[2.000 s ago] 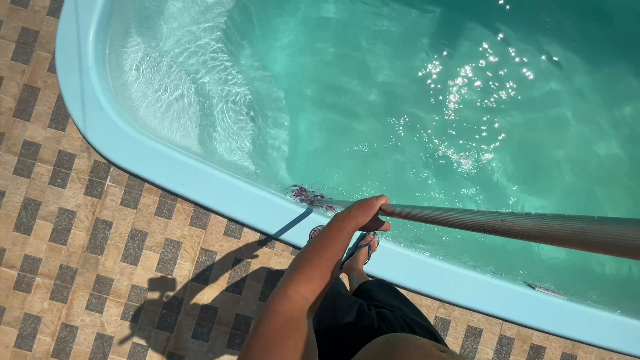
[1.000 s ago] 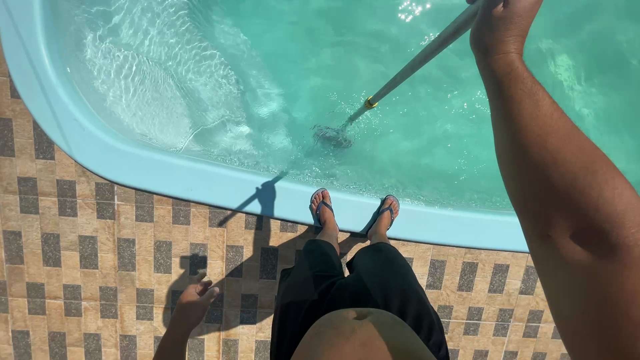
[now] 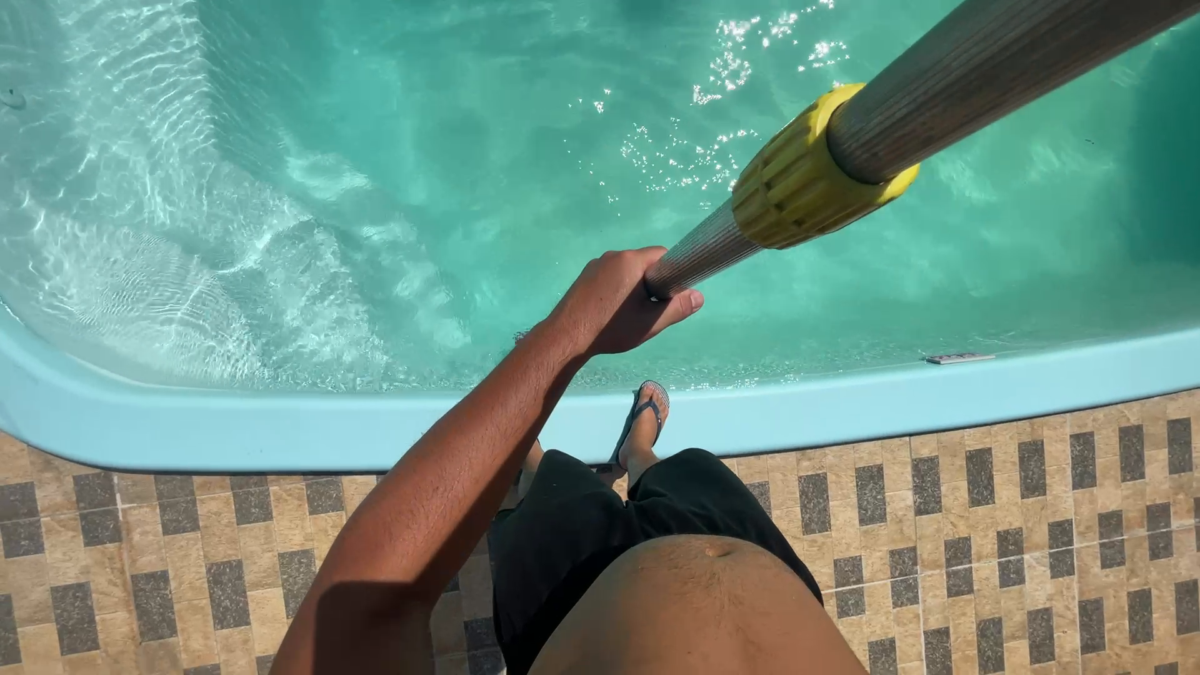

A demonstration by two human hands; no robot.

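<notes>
My left hand (image 3: 637,298) is closed around the thinner ribbed section of a telescopic metal pole (image 3: 703,248). Just above that hand is the pole's yellow plastic locking collar (image 3: 820,169), and the thicker section slants up to the top right edge. Below the grip my hand and forearm hide the pole; a small dark bit shows in the water beside the forearm, too little to tell what it is. Green-blue pool water (image 3: 469,187) lies beneath the pole. My right hand is out of view.
The pale blue pool rim (image 3: 825,412) runs across, with my sandalled foot (image 3: 647,412) on it. Tan and grey patterned tiles (image 3: 994,525) border it. A small flat fitting (image 3: 959,358) sits at the waterline on the right. Submerged pale shapes lie at the left.
One second ago my left hand was free, low at the left, and my right hand held the pole; now my left hand grips it. The dark head, seen underwater then, is mostly hidden.
</notes>
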